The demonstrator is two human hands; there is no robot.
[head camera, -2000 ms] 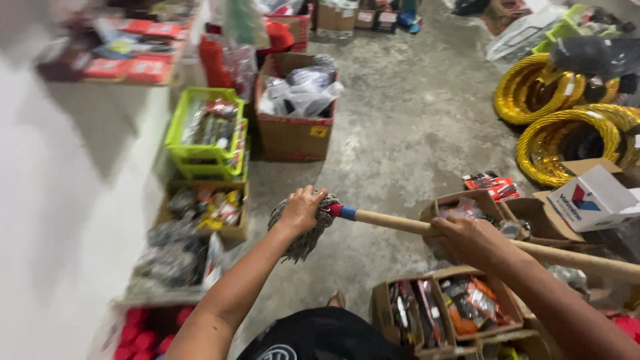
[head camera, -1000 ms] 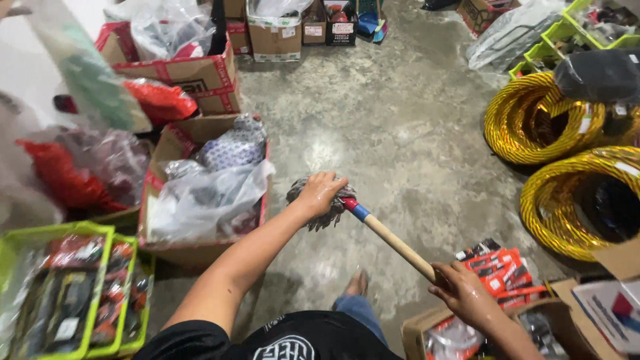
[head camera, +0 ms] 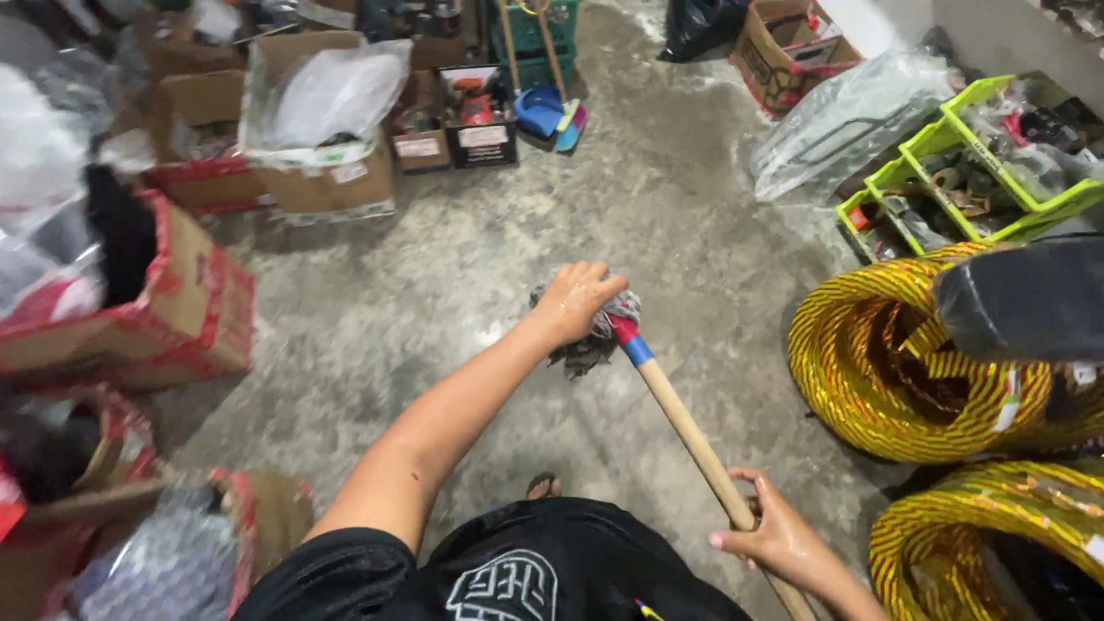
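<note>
A string mop's grey head [head camera: 591, 349] hangs over the concrete floor near the middle of the view. My left hand [head camera: 576, 302] lies on top of the strands, gripping them beside the red and blue collar. The wooden mop handle [head camera: 690, 431] slopes from the collar down to the lower right. My right hand [head camera: 772, 526] is around the lower part of the handle, its thumb on the near side and its fingers behind, loosely curled. Both hands look wet. The far end of the handle is cut off by the frame's bottom edge.
Cardboard boxes [head camera: 233, 302] with plastic-wrapped goods line the left side. A blue dustpan [head camera: 539, 112] and a broom stand by a green crate [head camera: 552, 34] at the back. Coils of yellow and red striped tube [head camera: 828, 371] and lime-green bins [head camera: 1000, 228] are at the right.
The view has swung well to the right. The mop handle now points more steeply toward my body, where it was nearly sideways two seconds ago. Both hands have stayed on the mop.
</note>
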